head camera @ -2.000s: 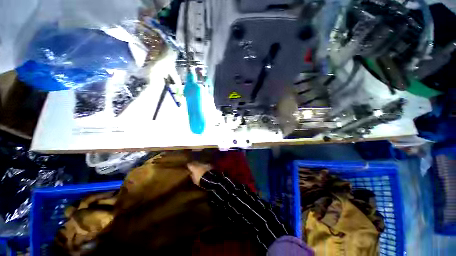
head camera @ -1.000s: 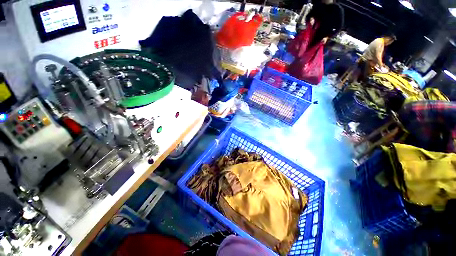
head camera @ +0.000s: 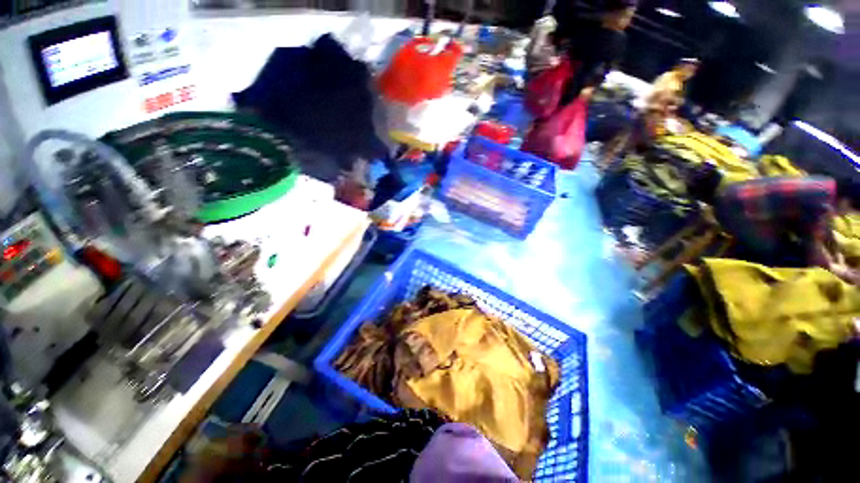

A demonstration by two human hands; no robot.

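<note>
Gold-brown garments (head camera: 471, 368) lie piled in a large blue slatted basket (head camera: 561, 406) at the centre. My black striped sleeve (head camera: 354, 451) with a purple part (head camera: 460, 457) crosses the bottom edge, in front of the basket's near side. At the sleeve's left end is a dark, blurred brown shape; I cannot tell if it is my right hand or cloth. My left hand is out of the picture.
The white worktable (head camera: 212, 363) on the left bears the button feeder (head camera: 170, 311), green bowl (head camera: 250, 201) and keypad (head camera: 26, 255). Other blue baskets (head camera: 500, 193) and yellow-brown cloth (head camera: 783, 307) stand beyond on the blue floor. People are further back.
The view has swung right from the machine head to the basket, then slightly further right. The right hand, earlier on brown cloth below the table, no longer shows clearly. More striped sleeve shows.
</note>
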